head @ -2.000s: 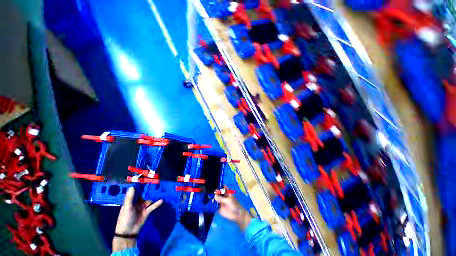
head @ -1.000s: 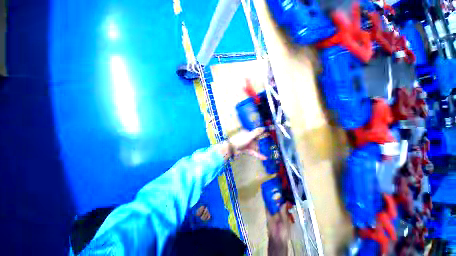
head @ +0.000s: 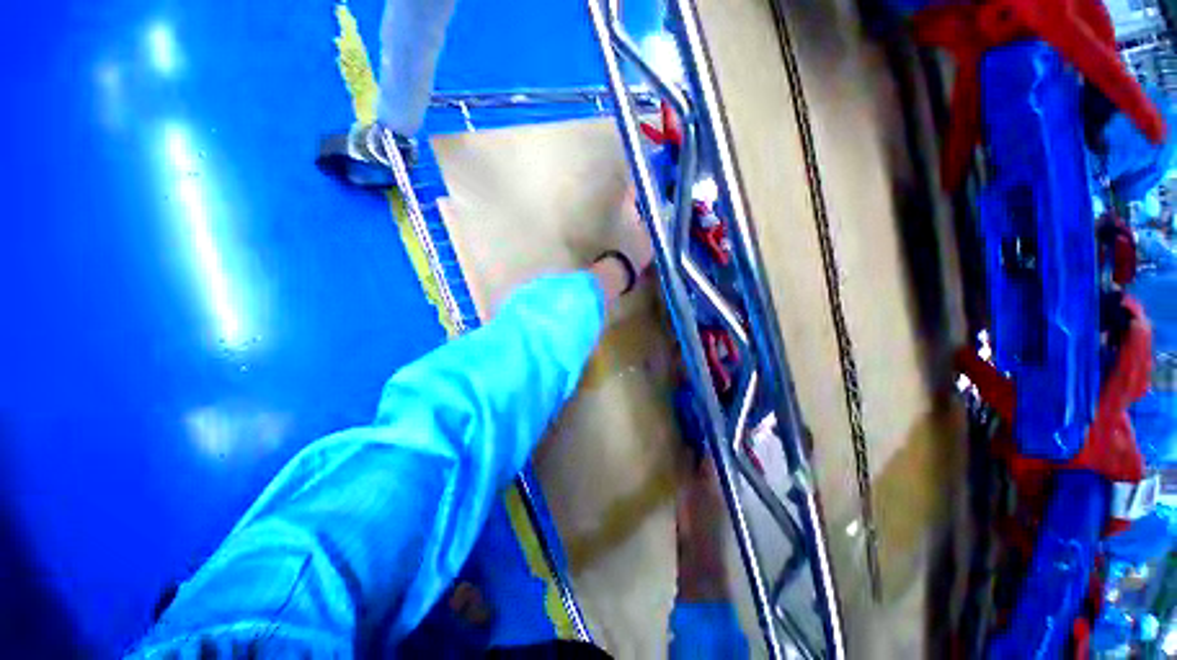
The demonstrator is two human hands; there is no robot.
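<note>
Clamped devices [head: 693,419] with red spring clamps [head: 713,232] show in part on the lower shelf, behind the wire edge of the shelf above. My left hand [head: 627,253], with a black wristband, reaches in at their near side; its fingers are hidden behind the wire edge. My right hand [head: 701,516] is blurred and partly covered by the same edge, at the lower end of the devices. Whether either hand grips them cannot be told.
Cardboard liner [head: 529,194] covers the lower shelf of the wire rack [head: 742,310]. A caster [head: 355,157] stands on the blue floor at the upper left. More clamped devices [head: 1039,258] are close by on a higher level at right.
The devices and my left hand have gone deeper behind the wire edge, so less of them shows. The view has moved closer to the rack.
</note>
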